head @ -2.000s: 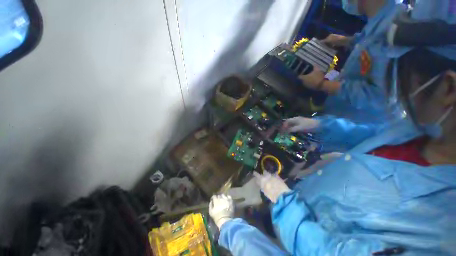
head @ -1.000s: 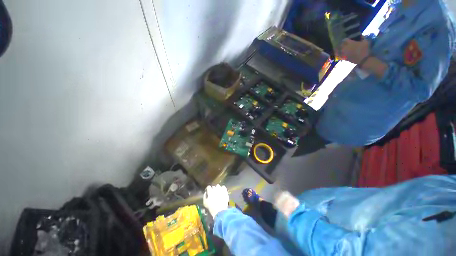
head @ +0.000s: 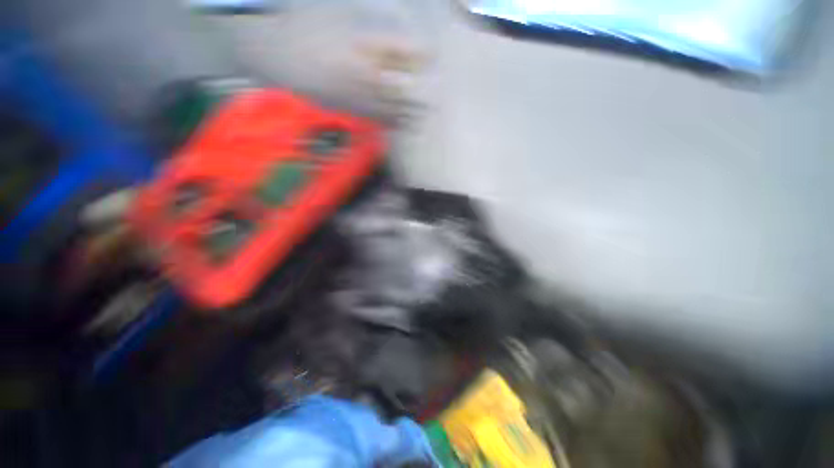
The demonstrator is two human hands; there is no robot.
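Note:
The view is strongly blurred. A board covered in yellow masking tape with a green edge (head: pixel 494 425) shows at the bottom, right of centre, cut off by the frame's edge. A blue sleeve (head: pixel 315 439) lies at the bottom, left of the board. I cannot make out a hand at it, nor tell which arm it is. Neither my left hand nor my right hand can be seen.
A red-orange tray (head: pixel 265 187) with a green piece and dark round shapes stands at the upper left. Blue frame parts (head: pixel 69 146) are at the far left. A dark container with greyish plastic (head: pixel 411 265) is in the middle. The pale wall (head: pixel 640 183) fills the right.
The view has swung left; the black board tray, tape ring and other people have left the picture. The red tray has come in. Both gloved hands have dropped out of sight.

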